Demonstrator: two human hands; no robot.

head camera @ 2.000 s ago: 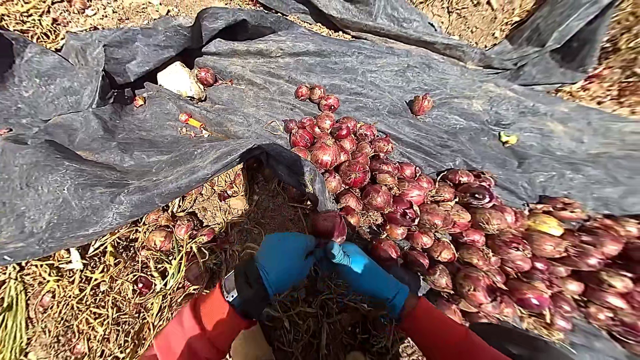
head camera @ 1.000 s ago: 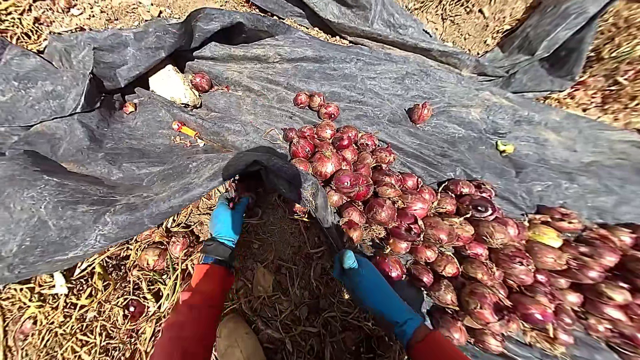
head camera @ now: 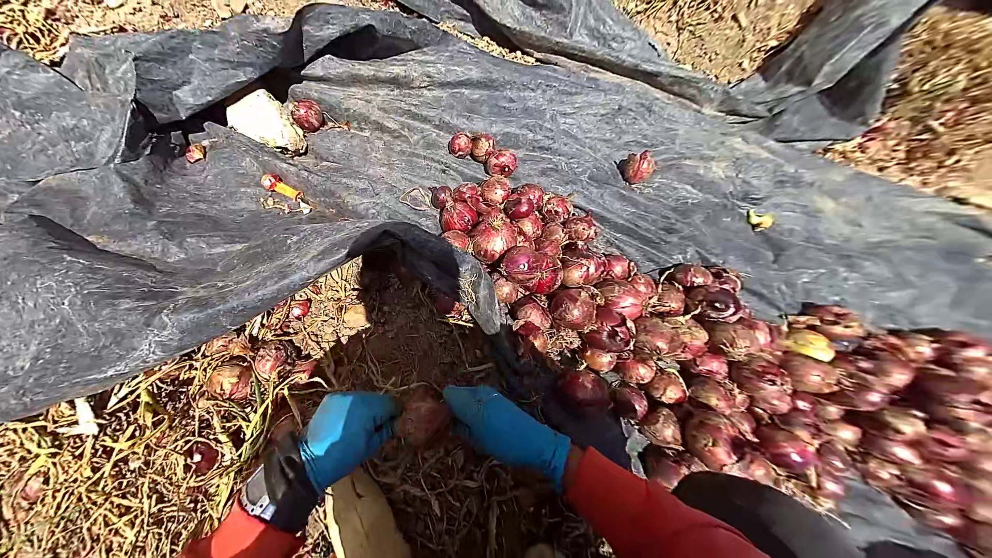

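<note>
Both my hands wear blue gloves and meet low in the middle of the view, around one red onion. My left hand holds the onion from its left side. My right hand has its fingertips at the onion's right side; whether it grips is unclear. Just right of them a large heap of red onions lies on a dark plastic sheet and runs off to the lower right. The sheet's folded edge arches over bare soil above my hands.
Dry stalks with scattered onions cover the ground at lower left. On the sheet lie a pale stone-like lump, a small yellow-and-red object and a lone onion. A boot shows at the bottom.
A second ago my hands were apart, the left at the sheet's folded edge and the right beside the heap. They have now come together around an onion.
</note>
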